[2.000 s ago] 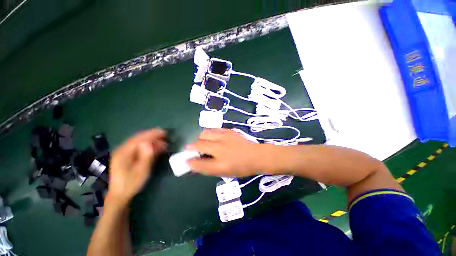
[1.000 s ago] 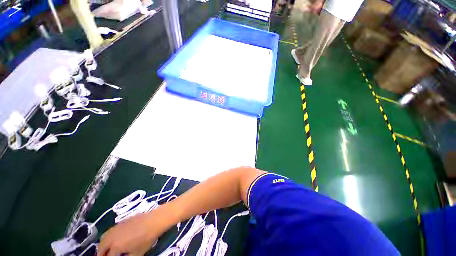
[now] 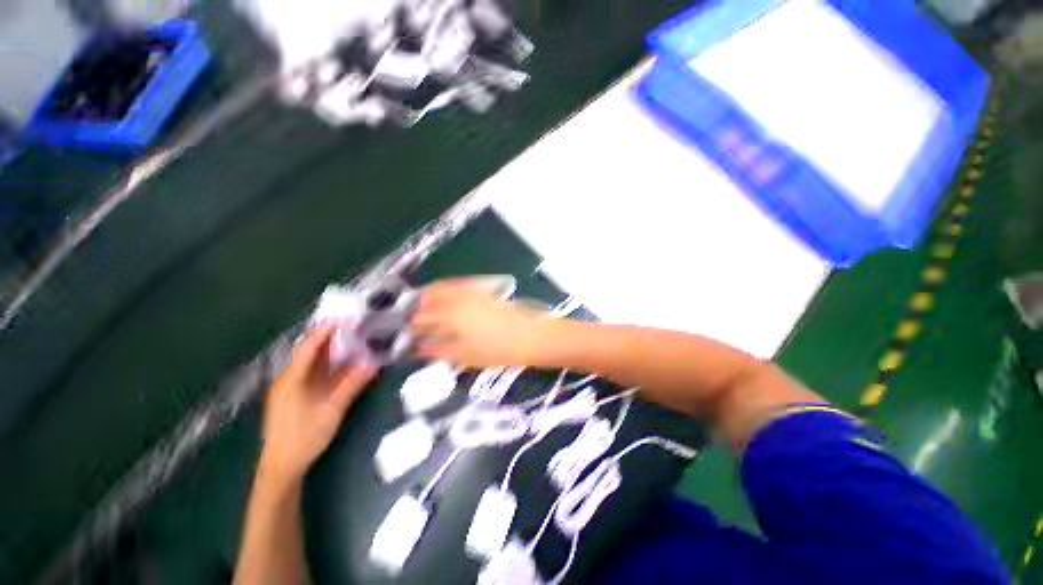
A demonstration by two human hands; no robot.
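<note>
Open white adapter housings with dark squares inside [image 3: 357,327] are close together near the metallic strip, blurred. My left hand [image 3: 307,394] grips them from the left and below. My right hand [image 3: 469,326] holds them from the right, its fingertips by the dark squares. Its fingers hide part of the housings. Several closed white adapters lie below on the dark green bench, among them an upper one [image 3: 429,389] and a lower one [image 3: 400,534]. Their coiled white cables [image 3: 490,427] lead right.
A white sheet [image 3: 641,194] lies to the right, with a blue tray [image 3: 789,194] at its far end. Across the metallic strip [image 3: 206,429], a blurred pile of white corded pieces [image 3: 400,57] and a blue bin of dark pieces [image 3: 114,86] stand at the back.
The view has swung from the tray and aisle back over the bench. My left hand is in view again, and both hands are now at the open housings. The walking person is out of view.
</note>
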